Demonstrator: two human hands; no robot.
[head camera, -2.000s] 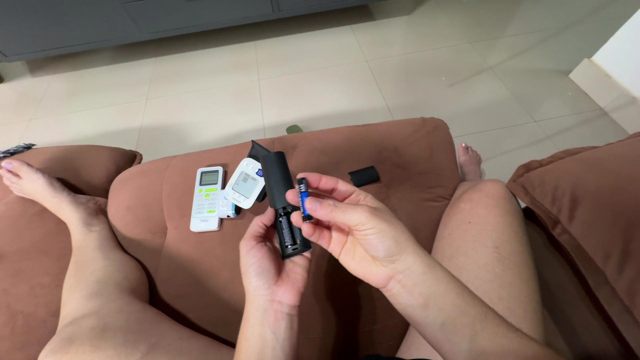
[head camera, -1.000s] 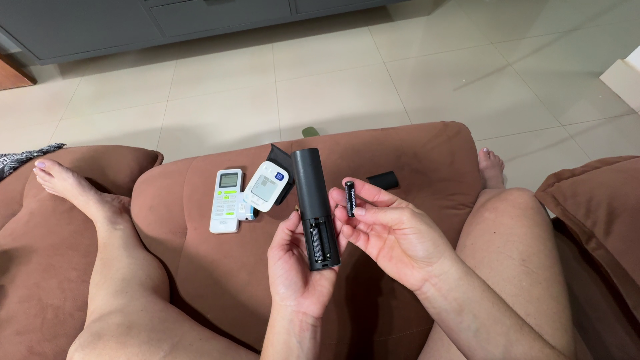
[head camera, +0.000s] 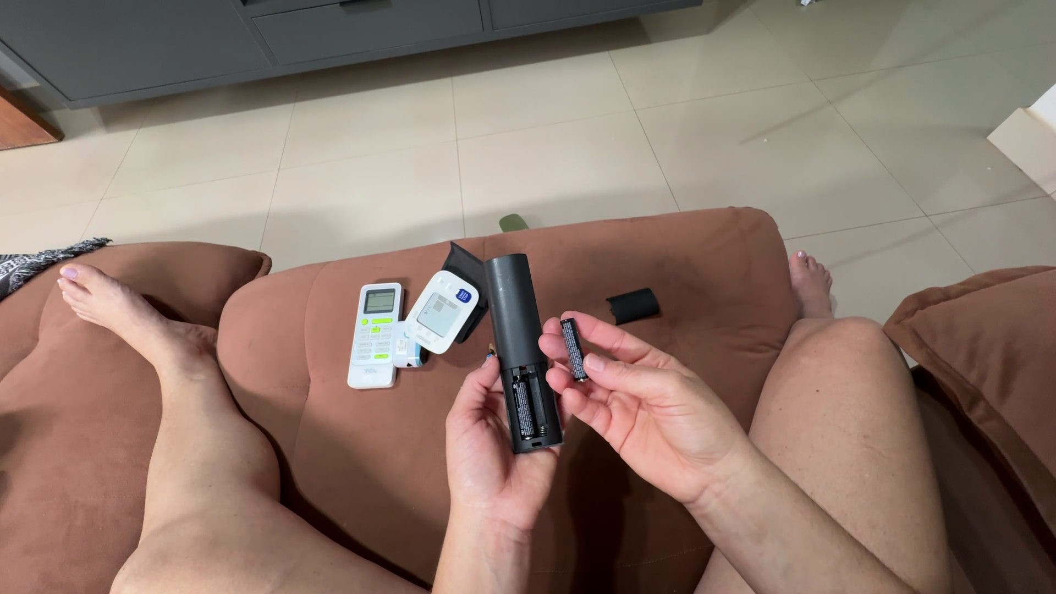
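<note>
My left hand (head camera: 495, 462) holds a black remote control (head camera: 516, 318), its back facing up and its battery compartment uncovered at the near end. One battery (head camera: 524, 407) lies in the left side of that compartment; a spring shows at the right side. Just right of the remote, my right hand (head camera: 648, 396) pinches a second small dark battery (head camera: 573, 350) between its fingers. A black battery cover (head camera: 634, 306) rests on the brown cushion beyond my right hand.
On the brown sofa cushion (head camera: 371, 462), left of the remote, lie a white air-conditioner remote (head camera: 375, 338), a white blood pressure monitor (head camera: 441, 312) with a black cuff, and a small white-and-blue item (head camera: 407, 346). A grey cabinet (head camera: 363, 33) stands across the tiled floor.
The battery in my right hand has turned, its blue side no longer showing, and it has moved from over the remote to its right side. My left hand keeps hold of the remote.
</note>
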